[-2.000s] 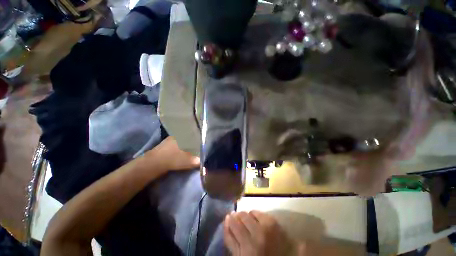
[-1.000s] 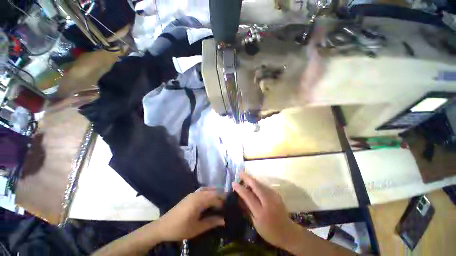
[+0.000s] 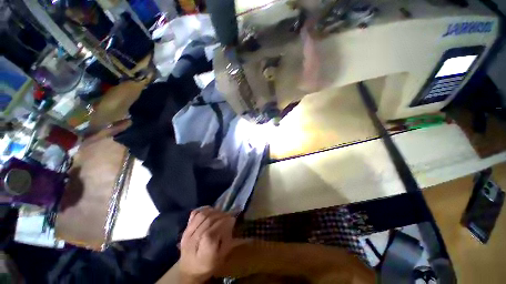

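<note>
The black and grey garment (image 3: 194,125) lies left of and under the sewing machine head (image 3: 355,55), with a grey strip running toward me from the bright needle area. My left hand (image 3: 202,241) is at the garment's near end, fingers curled closed on the cloth. My right hand (image 3: 224,238) reaches across from the right and overlaps the left; its fingers cannot be told apart. Glare hides the needle and presser foot.
The cream machine bed (image 3: 333,177) has a black strap (image 3: 391,150) across it and green snips (image 3: 424,121) on it. A phone (image 3: 484,208) lies on the brown table at right. A purple machine (image 3: 33,180) stands at left. Checked cloth (image 3: 333,227) lies below the bed.
The view has turned and shifted. My hands have gone from apart on either side of the cloth strip to overlapping at its near end; my right hand has moved left.
</note>
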